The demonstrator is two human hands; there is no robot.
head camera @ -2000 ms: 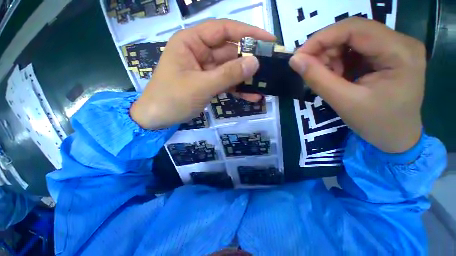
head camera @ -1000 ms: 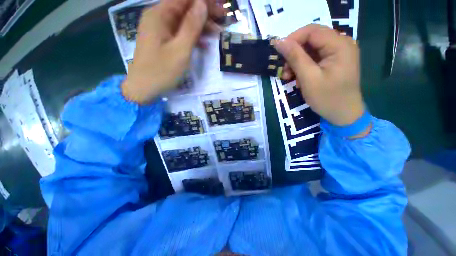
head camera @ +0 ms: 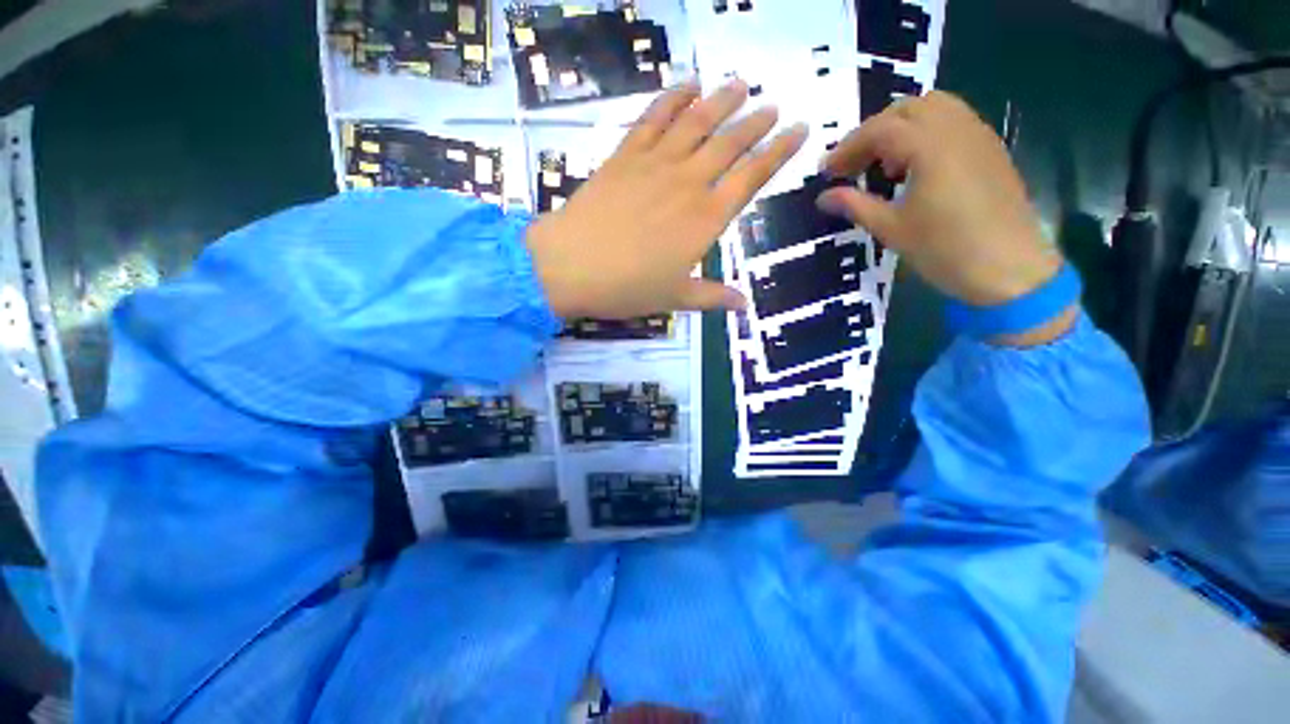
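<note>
The release liner [head camera: 795,106] with a column of black film shapes lies right of the tray. My right hand [head camera: 927,198] pinches the edge of a black film piece [head camera: 787,215] at the liner; whether it is lifted is hard to tell. My left hand [head camera: 665,212] is spread flat, palm down, over the tray's right column and the liner's left edge, with nothing seen in it. The white tray [head camera: 594,116] holds circuit boards in two columns of pockets. One circuit board [head camera: 591,54] lies in the upper right pocket. My left hand and sleeve hide the middle pockets.
White liner strips [head camera: 20,269] lie at the far left of the green mat [head camera: 170,127]. A dark tool [head camera: 1132,234] with a black cable and a slim dark box [head camera: 1203,333] with a white plug are at the right. Blue fabric shows at the right edge.
The circuit board has left my hands and a board now lies in the upper right pocket. My left hand has opened flat. My right hand has moved to the liner's film shapes.
</note>
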